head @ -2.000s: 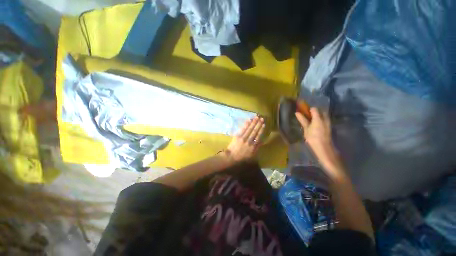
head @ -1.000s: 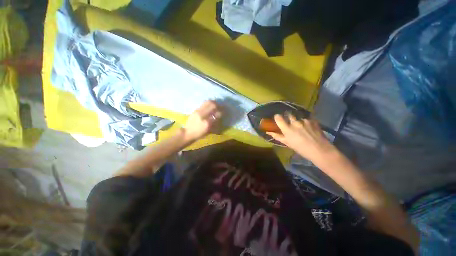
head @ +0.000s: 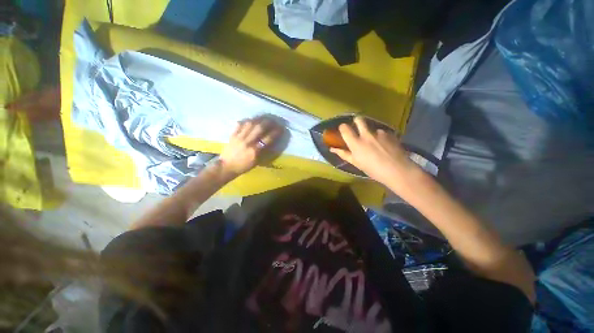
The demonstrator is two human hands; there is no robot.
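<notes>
A pale blue garment (head: 189, 94) lies on the yellow-covered raised board, its long panel flat and tapering to the right, its bulk crumpled at the left end. My right hand (head: 368, 146) grips the orange handle of the dark pointed iron (head: 325, 156), whose tip points left over the panel's narrow right end. My left hand (head: 251, 143) rests on the panel left of the iron, fingers slightly curled; nothing is seen gripped in it.
The yellow table pad (head: 384, 84) lies under everything. Pale blue cloth (head: 312, 16) and dark cloth pieces (head: 339, 49) lie at the far edge. A blue strip (head: 189, 16) crosses the far left. A grey bundle (head: 514, 169) and blue plastic (head: 553, 58) are at right.
My right hand has taken hold of the iron and brought it left from the pad's right edge onto the panel's end. My left hand has moved left along the panel.
</notes>
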